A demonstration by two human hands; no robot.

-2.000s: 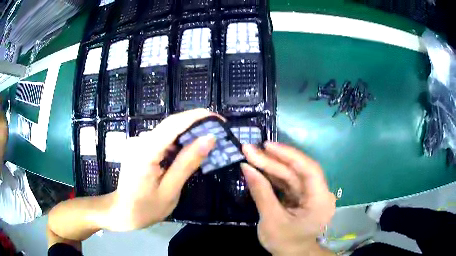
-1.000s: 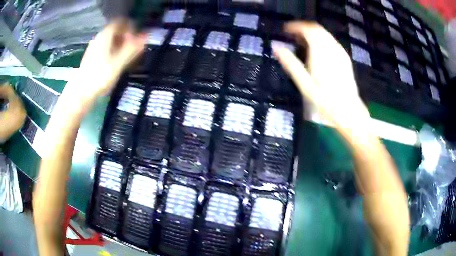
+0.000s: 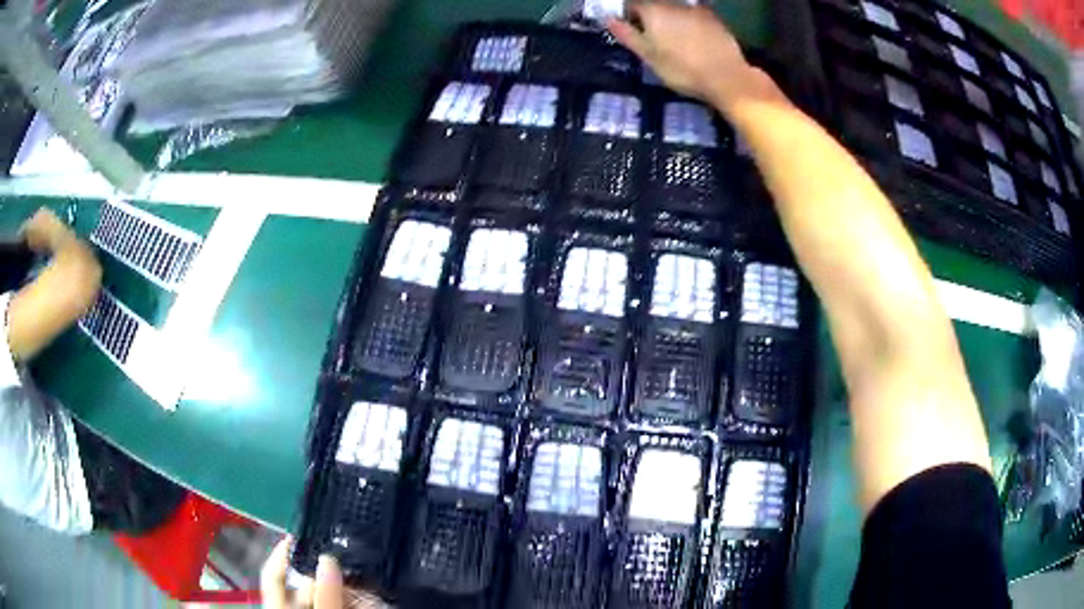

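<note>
The black blister tray [image 3: 541,410] lies slightly turned in front of me, with rows of phone front housings [image 3: 485,321] in its pockets. Each has a pale keypad at its far end. My right hand [image 3: 672,48] is at the tray's far edge, fingers bent, beside a small pale thing [image 3: 604,8]; whether it grips that or the tray is unclear. My left hand [image 3: 307,583] is mostly cut off by the bottom edge; its fingertips touch the tray's near left corner. My right forearm hides part of the tray's right side.
A stack of black trays with pale parts [image 3: 951,119] stands at far right. Grey-white stacked sheets [image 3: 238,71] are at far left. Striped pieces [image 3: 145,244] lie left, by another person's hand [image 3: 54,286]. Crumpled clear plastic [image 3: 1058,381] is at the right edge. A red stool [image 3: 178,547] stands below.
The housing held earlier is no longer in my hands. My left hand has come from the tray's far left to its near left corner. My right hand stays far. The tray appears further right in view.
</note>
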